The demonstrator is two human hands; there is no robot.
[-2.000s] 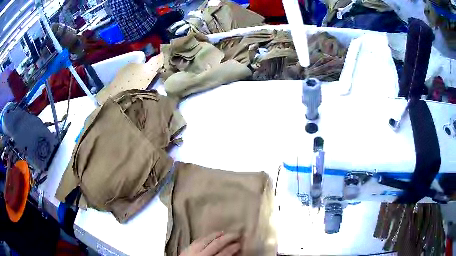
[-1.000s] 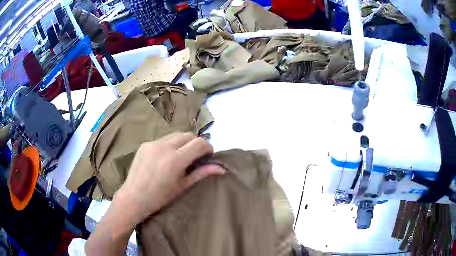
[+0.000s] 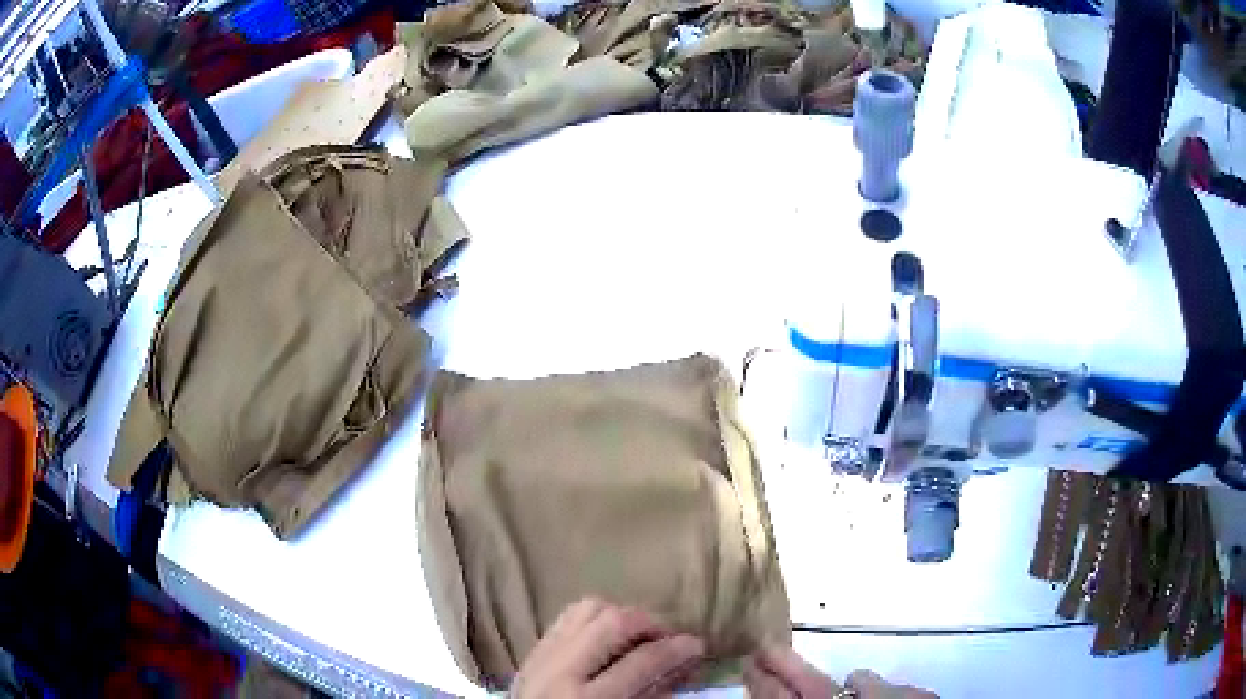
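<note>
A brown-khaki garment panel [image 3: 588,498] lies roughly square on the white table, left of the sewing machine head [image 3: 998,328]. My left hand [image 3: 608,655] rests on the panel's near edge, its fingers bent over the cloth. My right hand [image 3: 820,679] is at the panel's near right corner, cut off by the bottom of the picture, with its fingertips on the cloth edge. The panel's right edge shows a lighter folded strip. The needle area is hidden below the head.
A heap of brown cut pieces [image 3: 273,341] lies at the left. Crumpled pieces [image 3: 738,55] line the back edge. Narrow brown zipper tapes [image 3: 1134,560] hang at the right beneath the head. A tan perforated sheet [image 3: 321,123] lies behind the heap.
The panel, lifted and folded over by my left hand a second ago, now lies flat. My left hand has moved down to its near edge. My right hand has come into view.
</note>
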